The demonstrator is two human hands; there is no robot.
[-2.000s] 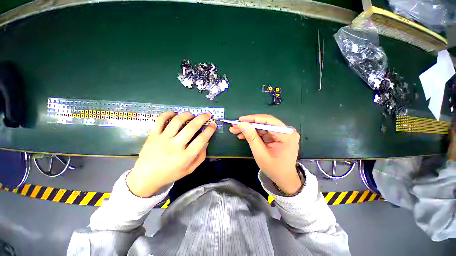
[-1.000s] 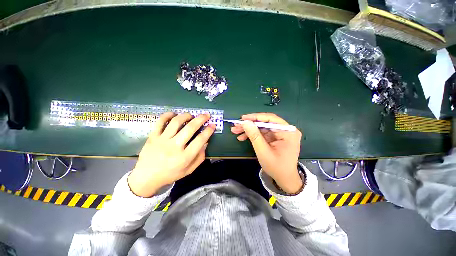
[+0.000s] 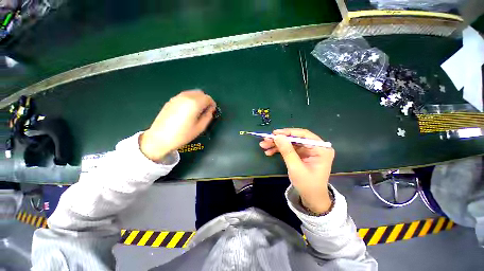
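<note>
My right hand [image 3: 310,161] is shut on a white pen-like tool [image 3: 305,142], held nearly level over the bench. A tiny yellow piece [image 3: 242,133] is at the tool's thin tip. My left hand [image 3: 183,122] is blurred and curled over the parts pile, of which only a few dark bits show at its fingers; I cannot tell if it holds one. The strip with yellow pieces [image 3: 191,147] lies mostly hidden under my left forearm. A small group of parts with yellow spots [image 3: 262,115] lies right of my left hand.
Thin metal tweezers [image 3: 304,77] lie on the green bench. A clear bag [image 3: 354,57] with parts spilling out [image 3: 406,90], another yellow strip [image 3: 451,123] and white paper [image 3: 467,68] are at right. A black curved object [image 3: 55,140] is at left. A ribbed tray [image 3: 403,24] is at top right.
My left hand has lifted off the strip and moved up to the parts pile. The tool tip has left the strip with a yellow piece on it. The camera view has shifted.
</note>
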